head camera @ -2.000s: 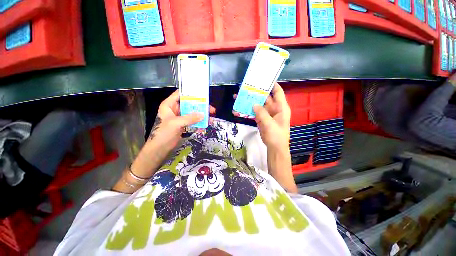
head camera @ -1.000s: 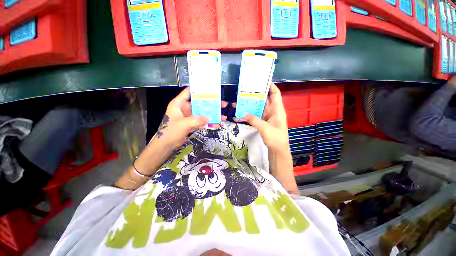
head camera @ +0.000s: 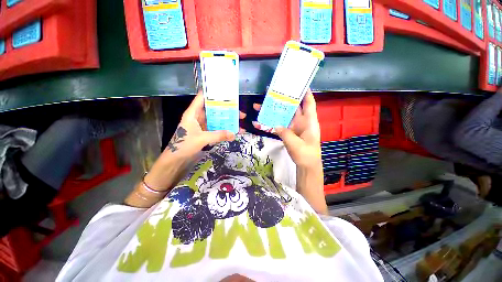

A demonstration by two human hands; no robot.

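My left hand (head camera: 198, 129) holds a keypad mobile phone (head camera: 221, 91) upright, its pale screen and light blue keypad facing me, my thumb at the keypad's lower end. My right hand (head camera: 300, 132) holds a second keypad phone (head camera: 289, 85) with its top tilted to the right, my thumb at its lower edge. The fingers behind both phones are mostly hidden. Ahead, a red phone tray (head camera: 253, 53) holds a light blue phone (head camera: 165, 27) at its left and two more at its right; the recesses between them show bare red.
The dark green bench (head camera: 121, 82) has a curved metal edge. More red trays with phones stand left (head camera: 49, 60) and far right (head camera: 490, 66). Below the bench by my right hand, a red tray (head camera: 349, 118) holds dark slim pieces. Other people's arms or legs show at both sides.
The right phone has gone from tilted to nearly upright and back to tilted, its top now right and higher. The left phone has shifted slightly, still upright. Both stay held.
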